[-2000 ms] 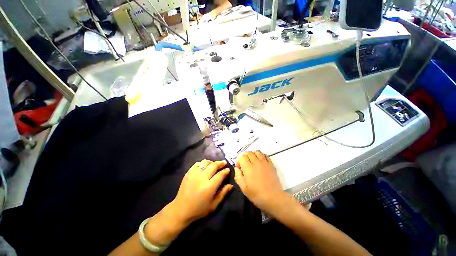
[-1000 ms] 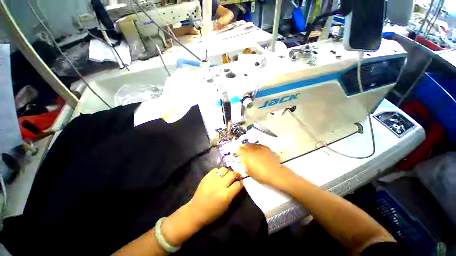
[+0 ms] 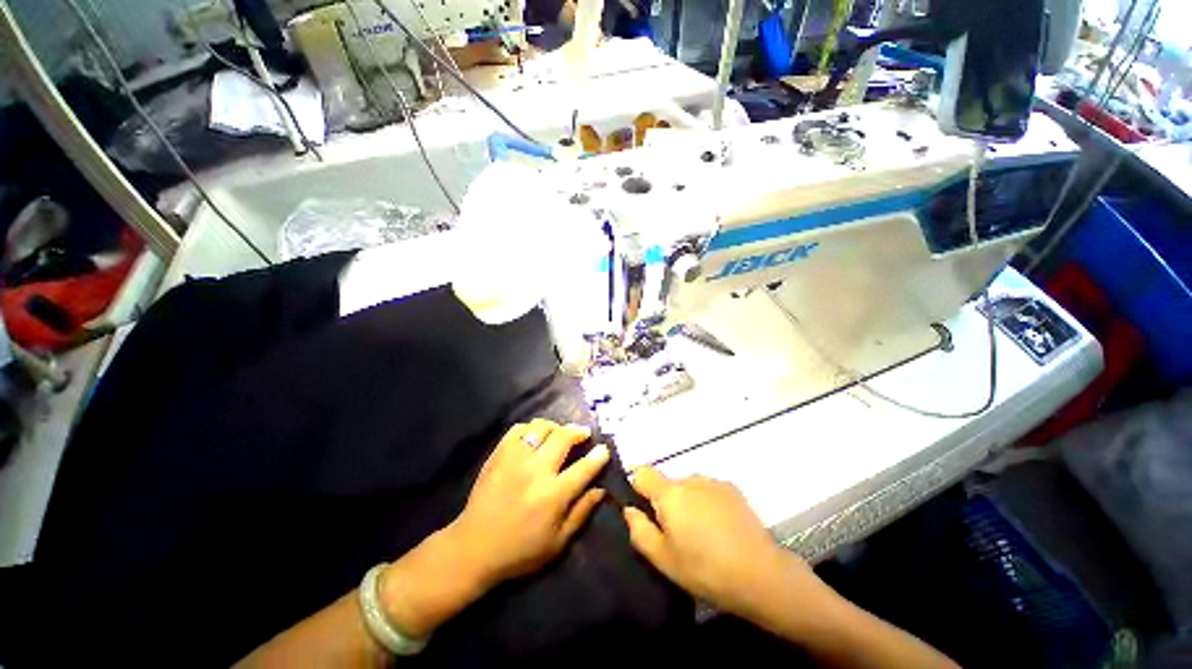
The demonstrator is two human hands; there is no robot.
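A large black garment (image 3: 301, 418) covers the left of the white sewing table and runs under the needle area. The presser foot and needle (image 3: 641, 346) of the white JACK sewing machine (image 3: 837, 281) are above its edge. My left hand (image 3: 529, 503) lies on the cloth with its fingertips at the fabric edge (image 3: 608, 471), in front of the foot. My right hand (image 3: 699, 529) pinches the same edge just to the right, nearer to me. A slim dark pointed tool (image 3: 706, 340) lies on the bed right of the needle.
A smartphone (image 3: 991, 79) with a pale cable stands above the machine head. A ruler runs along the table's front edge (image 3: 863, 510). A blue plastic crate (image 3: 1033, 562) is low at the right. Another sewing machine (image 3: 360, 59) stands behind. Clear plastic (image 3: 347, 225) lies behind the garment.
My right hand has come back from beside the presser foot towards me and now pinches the fabric edge. My left hand has shifted slightly left. The camera view has also shifted a little.
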